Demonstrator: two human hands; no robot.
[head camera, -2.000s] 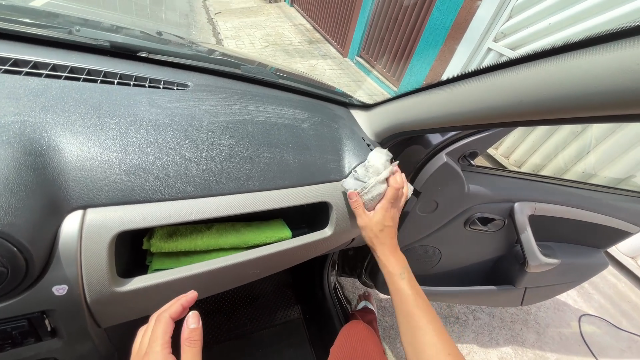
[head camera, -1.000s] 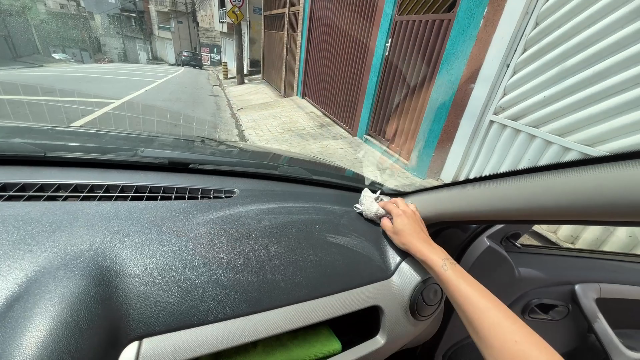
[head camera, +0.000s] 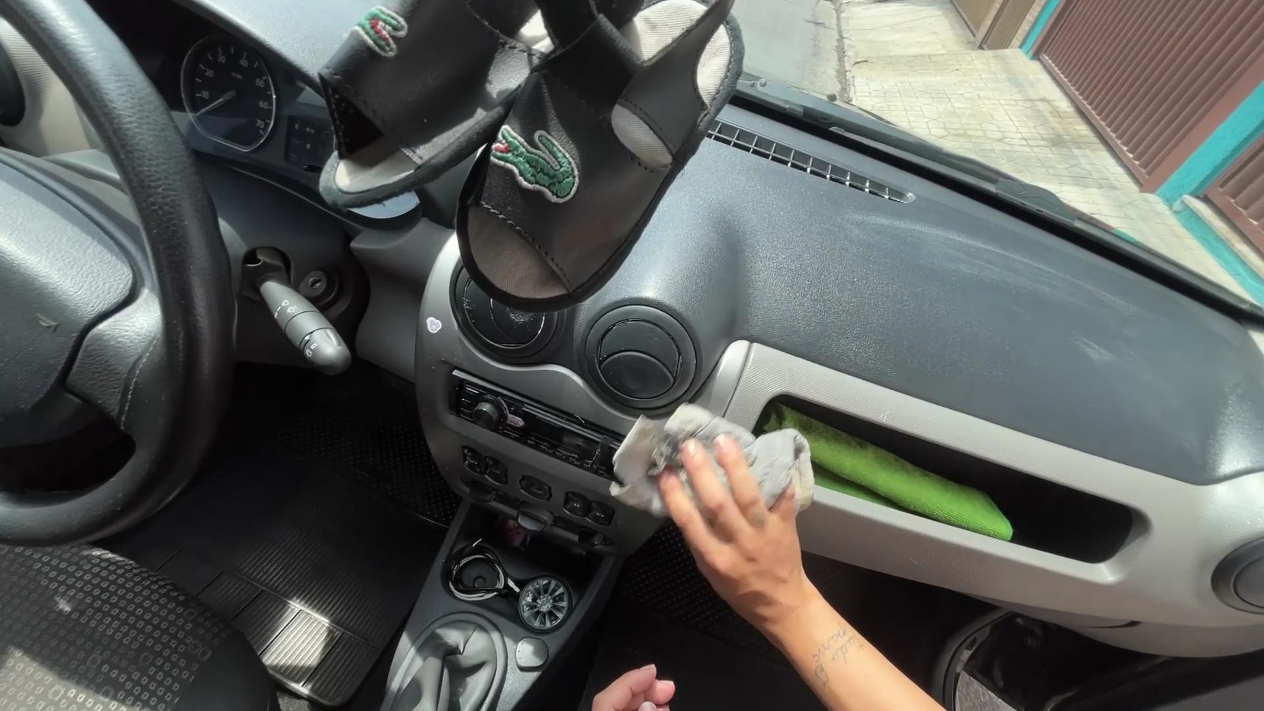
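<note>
My right hand (head camera: 736, 523) holds a crumpled pale grey cloth (head camera: 711, 456) against the silver dashboard trim, between the car radio (head camera: 533, 425) and the open dashboard shelf. Low in the view, the fingertips of my left hand (head camera: 637, 688) show near the centre console, slightly curled; the rest of that hand is out of frame. A folded green cloth (head camera: 894, 474) lies in the shelf. The dark dashboard top (head camera: 948, 306) has faint pale streaks. Two round air vents (head camera: 640, 357) sit above the radio.
Small black sandals (head camera: 563, 188) with crocodile patches hang in front of the dashboard. The steering wheel (head camera: 188, 257) and a stalk (head camera: 301, 321) are on the left. Below lie the gear lever boot (head camera: 459, 662), a cup holder (head camera: 479, 573) with a cable, and a ribbed floor mat (head camera: 286, 563).
My right hand, with the grey cloth, has moved left from the dashboard's far corner by the windscreen to the trim beside the radio. The view has swung left.
</note>
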